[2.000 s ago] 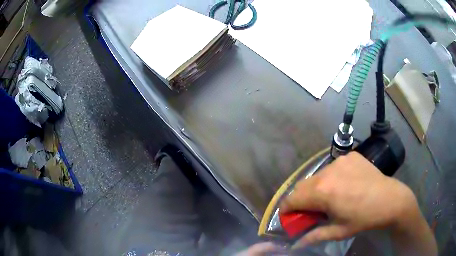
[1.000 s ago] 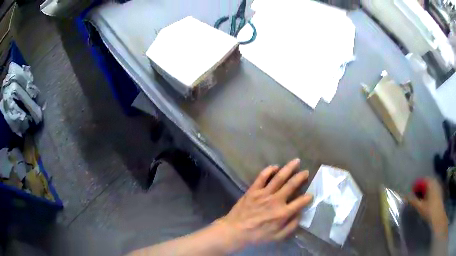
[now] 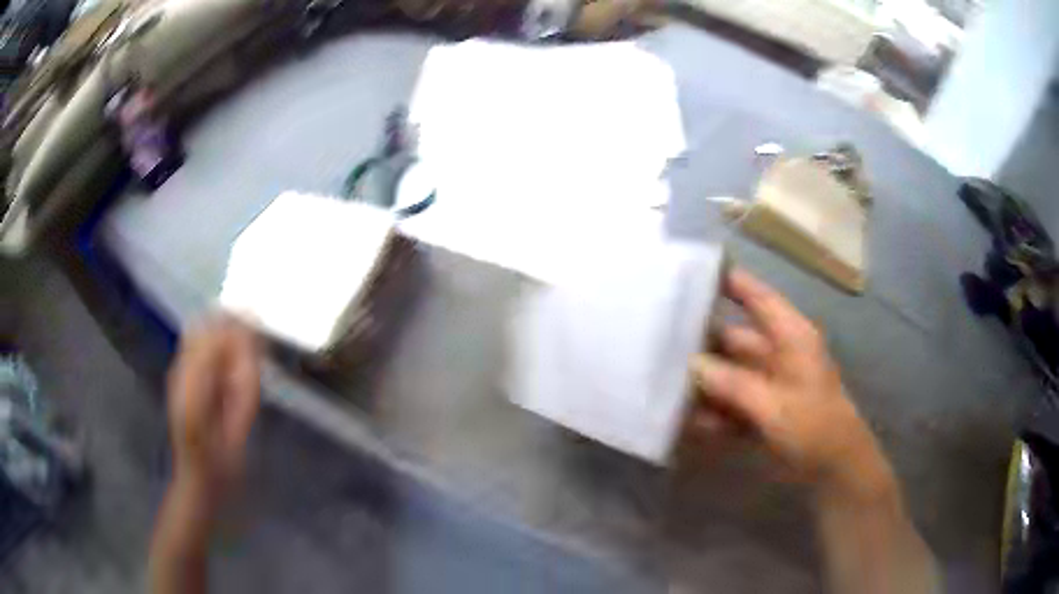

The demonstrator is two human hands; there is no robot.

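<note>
My right hand (image 3: 795, 389) grips a flat white cloth piece (image 3: 616, 348) by its right edge, above the near part of the pressing table. The fingertips are partly hidden behind it. My left hand (image 3: 218, 389) is blurred at the near left corner of the stack of pressed pieces (image 3: 308, 267); I cannot tell whether it touches the stack. The stack has a white top and dark, blurred sides. Part of the steam iron (image 3: 1020, 499), with its yellowish rim, shows at the right edge, away from both hands.
The pile of white sheets (image 3: 546, 139) lies beyond the held piece, with green-handled scissors (image 3: 389, 186) at its left. The khaki bundle (image 3: 813, 215) lies at the right. The table (image 3: 267, 110) ends in a curved edge at left. Dark items sit at the far right.
The view has swung, shifting the table's contents left. My right hand has left the iron and taken the white piece. My left hand has moved from that piece to beside the stack.
</note>
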